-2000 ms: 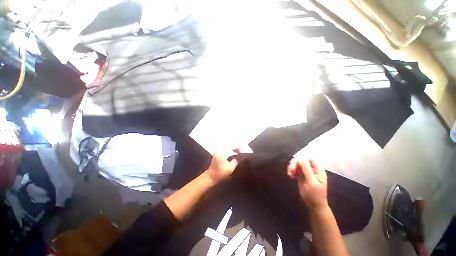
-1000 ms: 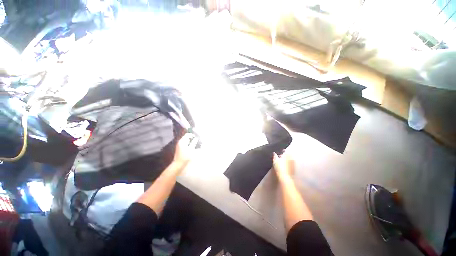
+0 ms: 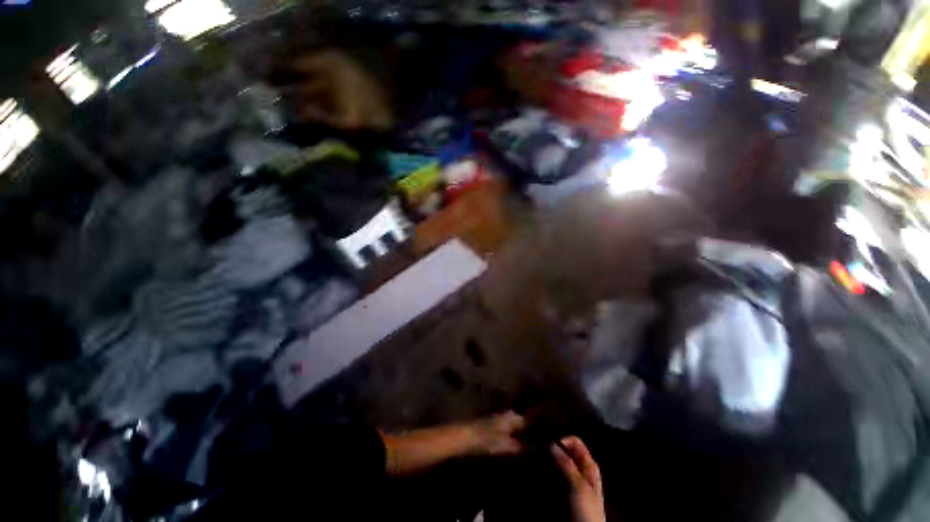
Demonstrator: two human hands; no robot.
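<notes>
The view is dark and blurred. My left hand (image 3: 500, 433) is low in the middle, its fingers bent over something dark that I cannot make out. My right hand (image 3: 579, 471) is just to its right, near the bottom edge, with its fingers bent. A small dark thing shows between the two hands, but it merges with the black cloth over my lap. Whether either hand grips it cannot be told.
A long white board (image 3: 382, 318) lies low in the aisle. Greyish cloth heaps (image 3: 173, 306) fill the left. A white cut bundle (image 3: 729, 352) and the dark garment pile (image 3: 877, 377) are at the right. Coloured baskets (image 3: 418, 178) stand farther back.
The view has swung left, from the sunlit table to the floor and aisle. The iron and table panels are out of view. My hands have come close together over my lap.
</notes>
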